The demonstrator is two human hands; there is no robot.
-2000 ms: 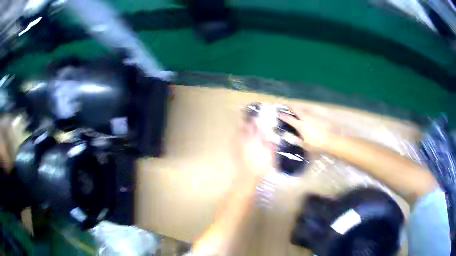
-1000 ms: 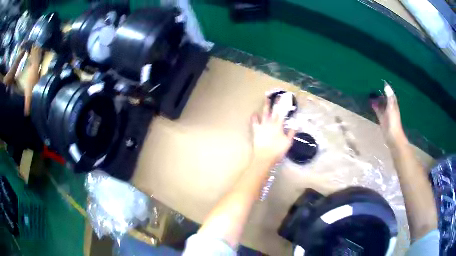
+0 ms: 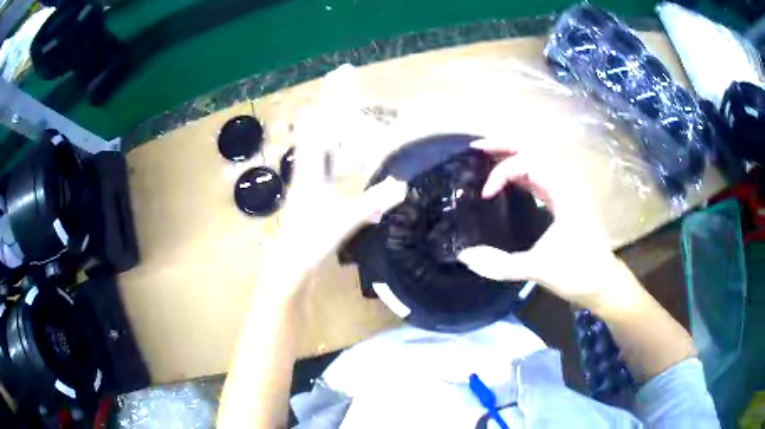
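A black round appliance unit (image 3: 428, 293) with radial vanes and white rim segments lies near the bench's front edge. My right hand (image 3: 554, 243) curves over its centre, thumb and fingers apart around a smooth dark area; I cannot tell whether it grips a cover. My left hand (image 3: 314, 222) is at the unit's left, fingers extended and thumb apart over the rim, washed out by glare, with nothing visible in it. Glossy black discs, one farther back (image 3: 241, 138) and one nearer (image 3: 258, 191), lie left of my left hand. Another dark disc is partly hidden by it.
Several black units (image 3: 63, 343) stand at the left. A clear bag of dark discs (image 3: 625, 92) lies at the back right, beside a pale sheet (image 3: 721, 63). The green conveyor (image 3: 277, 42) runs behind the cardboard-covered bench (image 3: 184, 293). Clear plastic (image 3: 163, 409) is at the lower left.
My view has turned right. My left hand has moved from the discs to the unit's left side. My right hand has come from over the belt onto the unit. The unit now lies directly before me.
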